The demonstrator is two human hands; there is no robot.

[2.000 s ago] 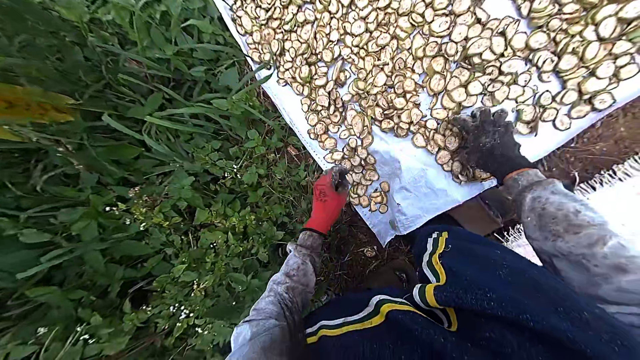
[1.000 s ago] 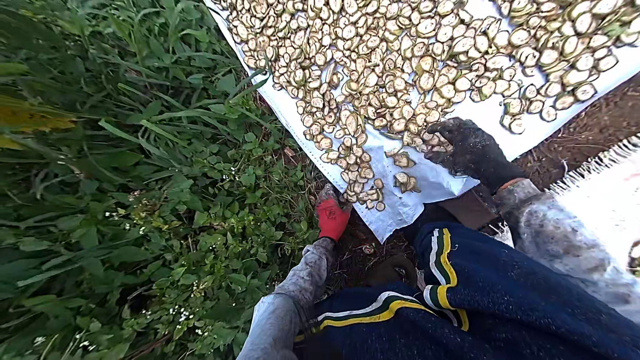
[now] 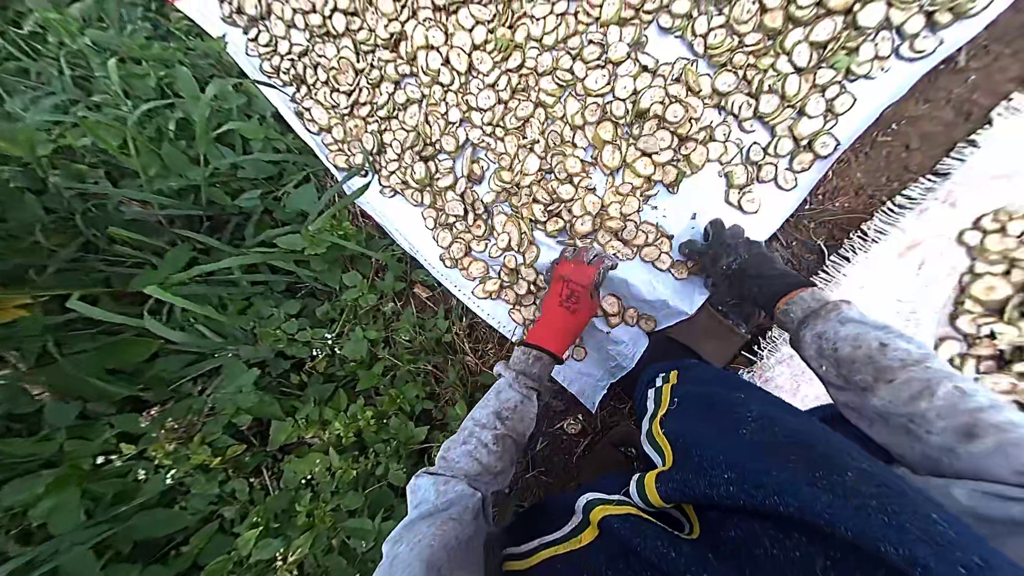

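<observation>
Many pale round slices with green-brown rims (image 3: 480,96) lie spread over a white woven sheet (image 3: 680,292) on the ground. My left hand (image 3: 570,300), in a red glove with grey fingertips, reaches over the sheet's near corner and touches slices there; its fingertips are partly hidden among them. A few slices (image 3: 628,312) lie just right of that glove. My right hand (image 3: 732,268), in a dark soiled glove, rests at the sheet's near right edge, beside the end of a row of slices. Whether its fingers grip the edge, I cannot tell.
Dense green weeds (image 3: 200,320) border the sheet on the left. On the right, past a strip of brown soil (image 3: 904,152), lies a second fringed white sheet (image 3: 888,288) with more slices (image 3: 996,292). My knees in dark blue striped trousers (image 3: 752,448) are close to the near corner.
My left hand has moved from the sheet's left edge inward over the near corner slices. My right hand has shifted nearer the sheet's edge, and slices near the corner lie differently.
</observation>
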